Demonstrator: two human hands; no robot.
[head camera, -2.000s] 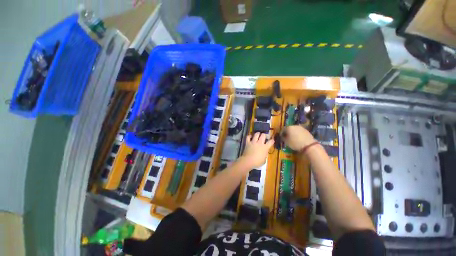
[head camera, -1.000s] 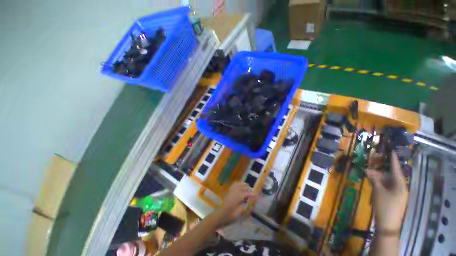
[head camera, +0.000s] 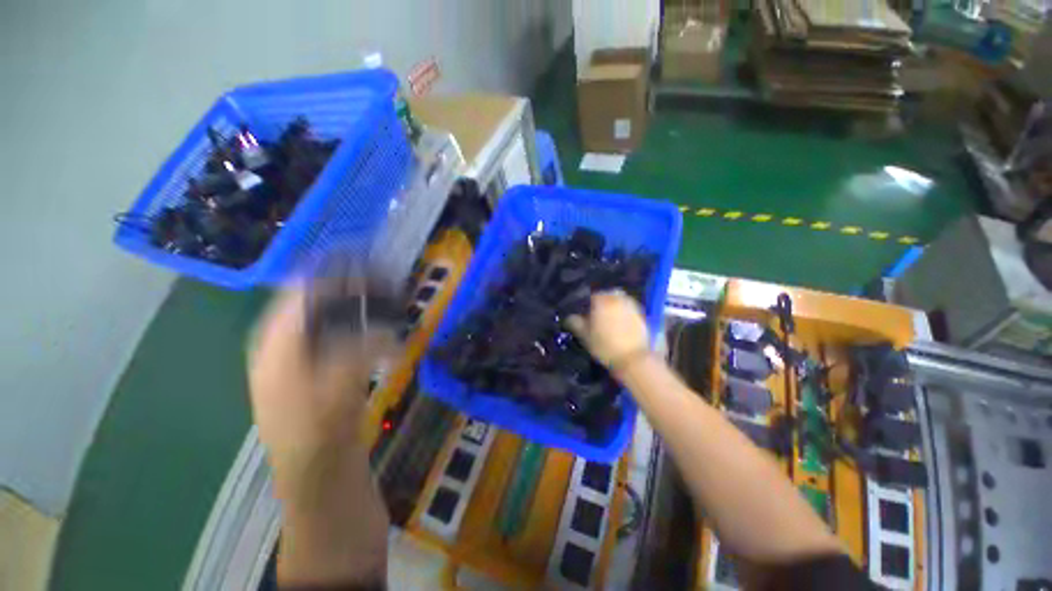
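A blue plastic basket (head camera: 670, 248) heaped with black power adapters (head camera: 525, 312) sits across the orange trays. My right hand (head camera: 611, 329) reaches into it, its fingers down among the adapters; whether they grip one is hidden. My left hand (head camera: 306, 364) is raised left of the basket and strongly blurred, with a dark adapter-like block (head camera: 352, 309) at its fingers. An orange tray (head camera: 825, 306) at right holds black adapters (head camera: 750, 364) in its far sockets on both sides of a green centre strip.
A second blue basket (head camera: 346, 191) with black adapters stands on the left ledge. Another orange tray (head camera: 536, 548) with white socket rows lies under the near basket. A perforated metal plate (head camera: 1004, 462) is at right. Cardboard boxes (head camera: 614, 98) stand on the green floor beyond.
My right hand has moved left from the right tray into the near basket. My left hand has risen from the tray's near end to the left, with a dark block at it. The view has shifted.
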